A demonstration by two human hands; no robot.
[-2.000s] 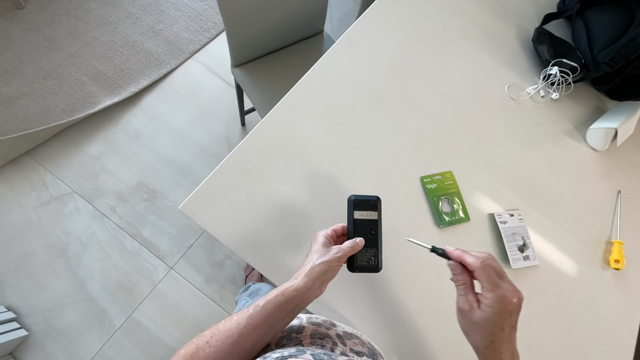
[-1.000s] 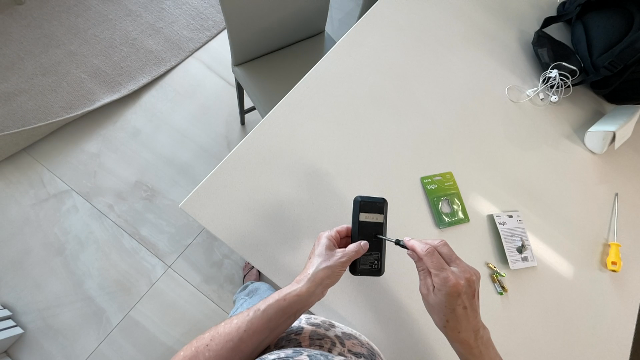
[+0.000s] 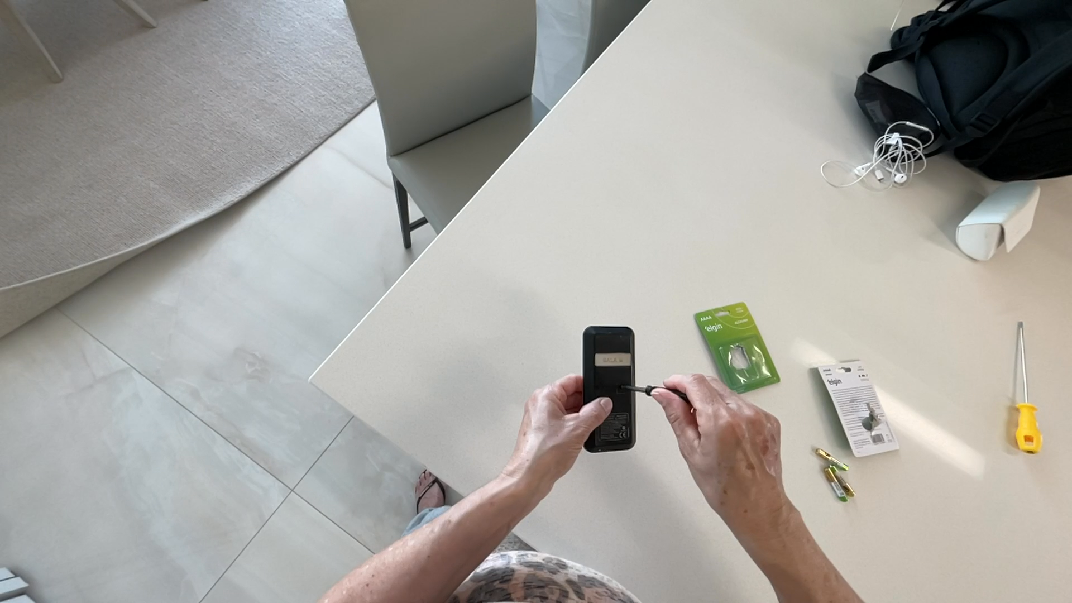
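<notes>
My left hand (image 3: 556, 425) holds a black handheld device (image 3: 610, 343) by its left side, thumb across its lower face. The device has a pale label strip and small print on the face turned up. My right hand (image 3: 722, 435) grips a small black-handled screwdriver (image 3: 667, 391); its tip meets the device near the middle of that face. Right of my right hand lie several small batteries (image 3: 837, 481). Beyond it are a green Elgin blister pack (image 3: 739, 347) and a white-backed Elgin pack (image 3: 858, 410).
On the pale table (image 3: 670, 193), a yellow-handled screwdriver (image 3: 1028, 427) lies at the right. Farther back are a white case (image 3: 997, 222), white wired earphones (image 3: 896, 159) and a black backpack (image 3: 980, 75). A grey chair (image 3: 452, 84) stands at the table's left edge.
Two seconds ago the screwdriver was apart from the device; my right hand has moved left and its tip now touches the device. The batteries, unseen in the earliest frame, are in view.
</notes>
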